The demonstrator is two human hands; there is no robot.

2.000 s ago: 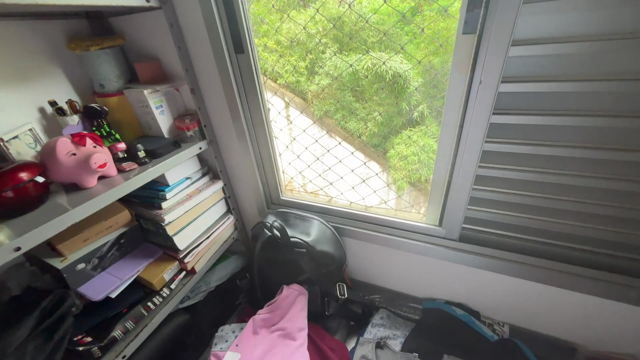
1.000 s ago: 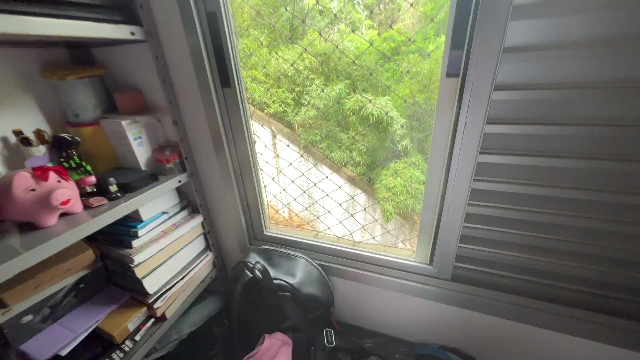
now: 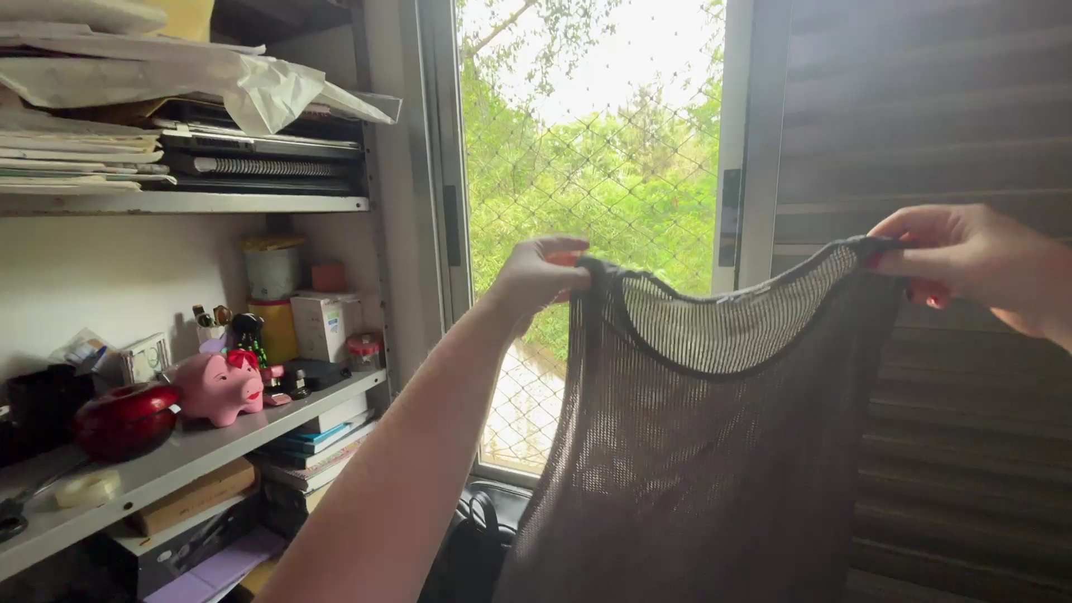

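A dark, sheer knit sleeveless top (image 3: 712, 469) hangs spread out in front of the window, its scooped neckline at the top. My left hand (image 3: 544, 272) pinches one shoulder of it between thumb and fingers. At the other shoulder my right hand (image 3: 963, 251) has the same kind of pinch, with red nail polish showing on a finger. Light comes through the ribbed back of the neck. The garment's lower part runs out of view at the bottom edge.
Metal shelves (image 3: 209, 469) on the left hold a pink piggy bank (image 3: 219, 387), books, boxes and stacked papers (image 3: 75, 142). Behind the top are a netted window (image 3: 586, 184) and grey louvered shutters (image 3: 963, 435). A black bag (image 3: 469, 544) sits below the window.
Both hands and the dark top have come into view; neither earlier frame shows them. The view has tilted up, bringing in the upper shelf.
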